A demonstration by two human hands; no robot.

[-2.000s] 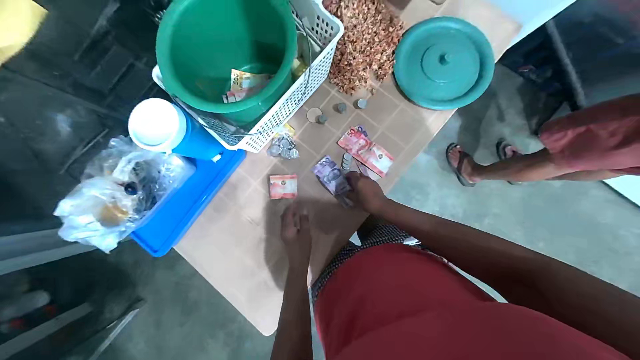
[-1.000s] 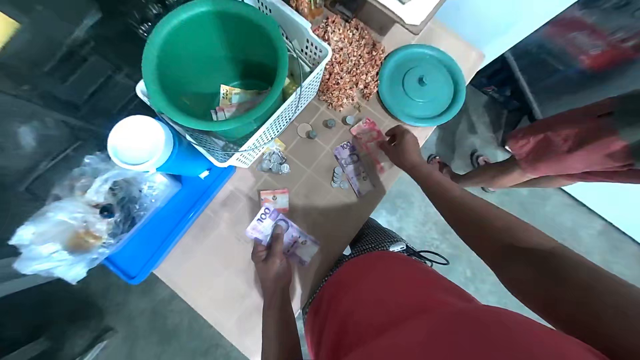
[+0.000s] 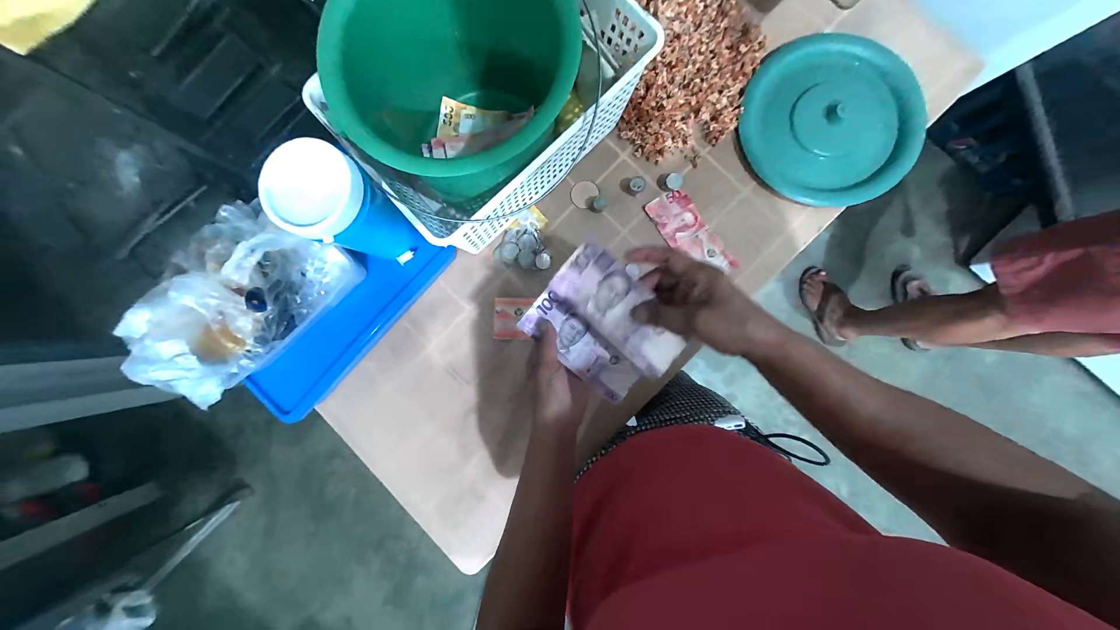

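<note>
My left hand is shut on a purple 100 banknote above the table. My right hand grips another purple banknote, which overlaps the first. Behind my left fingers an orange-red banknote lies on the table. Red banknotes lie beyond my right hand, near the table's right edge. A pile of coins sits beside the white basket, and small coin stacks stand farther back. More banknotes rest inside the green bucket.
The bucket stands in a white plastic basket. Dried reddish flakes and a round green lid are behind. On the left, a blue tray bears a blue jug and plastic bags. A person's legs are at right.
My left hand took hold of purple banknotes between the two earlier frames. My right hand has moved from the red banknotes to a purple one, now lifted beside the left hand's.
</note>
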